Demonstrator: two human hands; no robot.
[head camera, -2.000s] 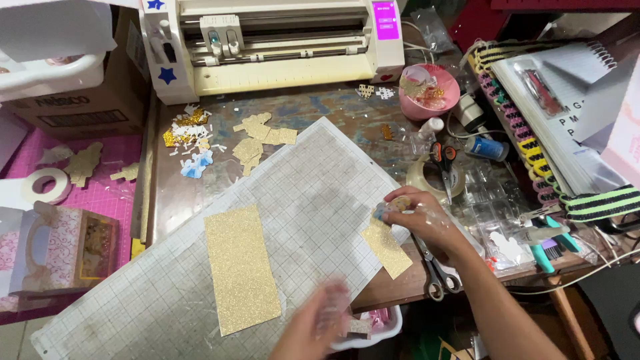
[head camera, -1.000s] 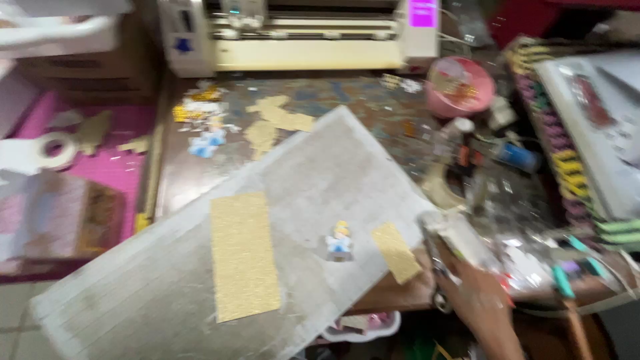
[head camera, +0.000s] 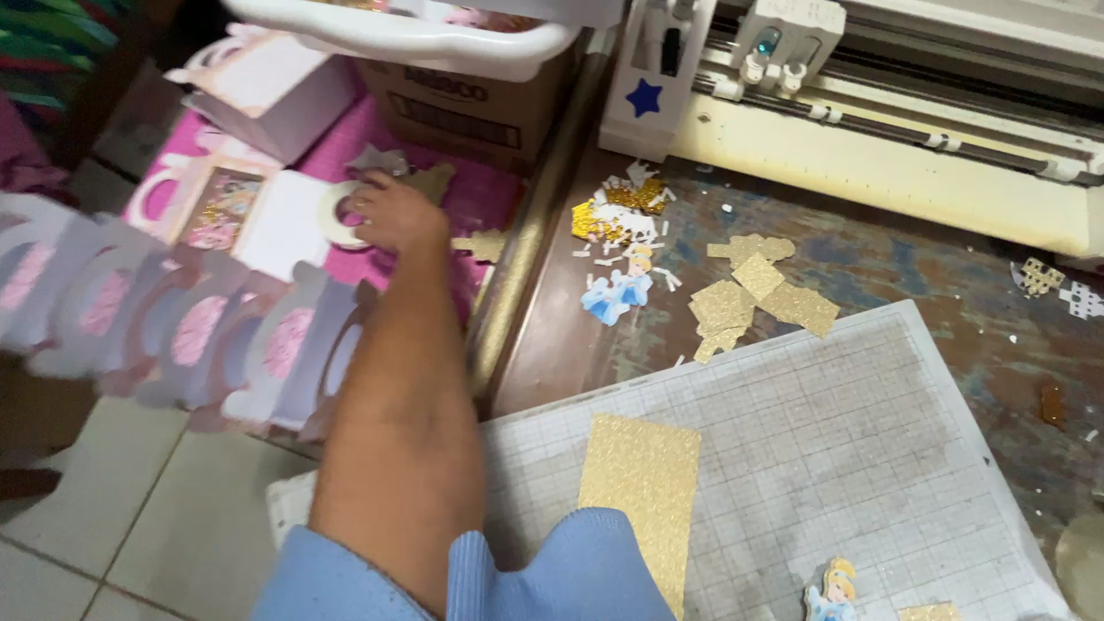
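Note:
My left hand (head camera: 392, 211) reaches over the pink mat at the left, its fingers at the right side of a white roll of tape (head camera: 336, 226); blur hides whether they grip it. My right hand is outside the view. On the gridded cutting mat (head camera: 802, 440) lie a gold glitter paper rectangle (head camera: 642, 470), partly covered by a blue sleeve, and a paper princess figure (head camera: 832, 591). A smaller gold piece (head camera: 930, 612) shows at the bottom edge. Gold cutouts (head camera: 724, 306) overlap beyond the mat, beside blue-dressed figure cutouts (head camera: 617, 293) and white scraps.
A cutting machine (head camera: 862, 164) stands at the back right. A white plastic basket (head camera: 414, 43) sits above a cardboard box (head camera: 466, 112). Decorated paper boxes (head camera: 267, 95) stand on the pink mat (head camera: 466, 203). Scalloped paper boxes (head camera: 198, 328) line the left edge, above floor tiles.
The view has swung left and closer. My left hand now reaches to the tape roll. My right hand, earlier beside the scissors, has left view. The princess figure was on the mat one second ago too.

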